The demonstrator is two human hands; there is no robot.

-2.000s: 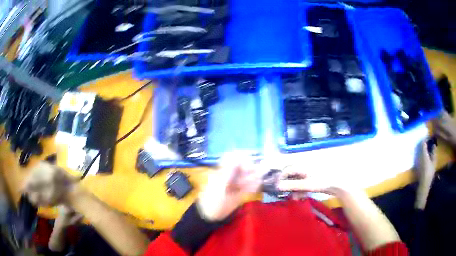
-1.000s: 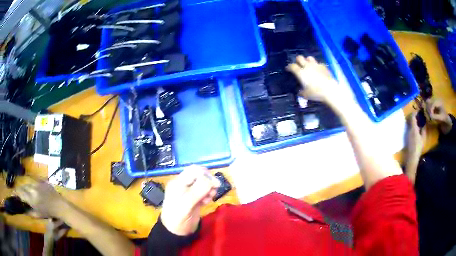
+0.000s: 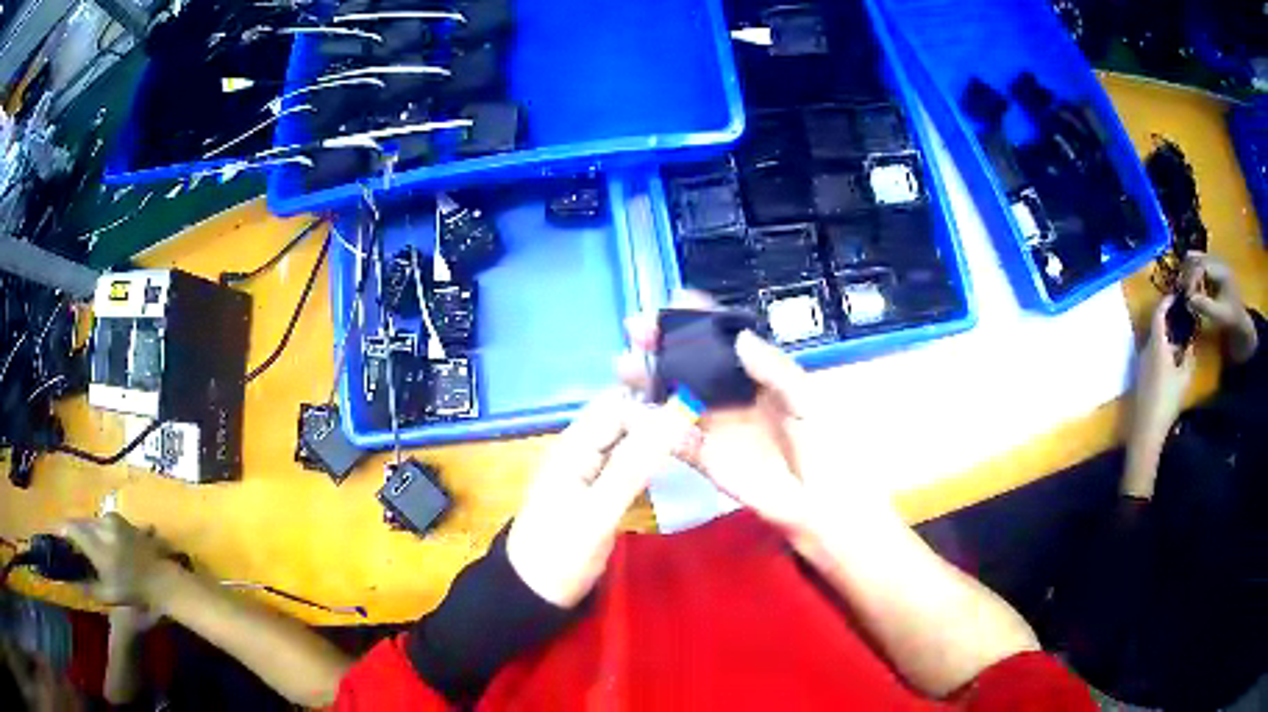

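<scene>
A black square housing (image 3: pixel 706 356) is held up above the white sheet, near the trays' front edge. My left hand (image 3: pixel 612 431) grips its left side, and my right hand (image 3: pixel 758 438) grips its right and lower side. A small blue and yellow-white bit (image 3: pixel 687 403) shows at the fingertips under the housing; what it is cannot be told. The hands and housing are slightly blurred. Open black shells (image 3: pixel 709 202) lie in rows in the middle-right blue tray (image 3: pixel 890 334), some with pale squares inside.
Two closed units (image 3: pixel 415 497) lie on the yellow table left of my hands. Wired subassemblies (image 3: pixel 452 387) lie in the lower-left tray (image 3: pixel 487 429). A power supply box (image 3: pixel 167 373) stands further left. Neighbours' hands (image 3: pixel 125 563) work at far left and far right (image 3: pixel 1175 334).
My right hand has come back from the shell tray and joined my left hand at a black housing. My left hand has moved right and up.
</scene>
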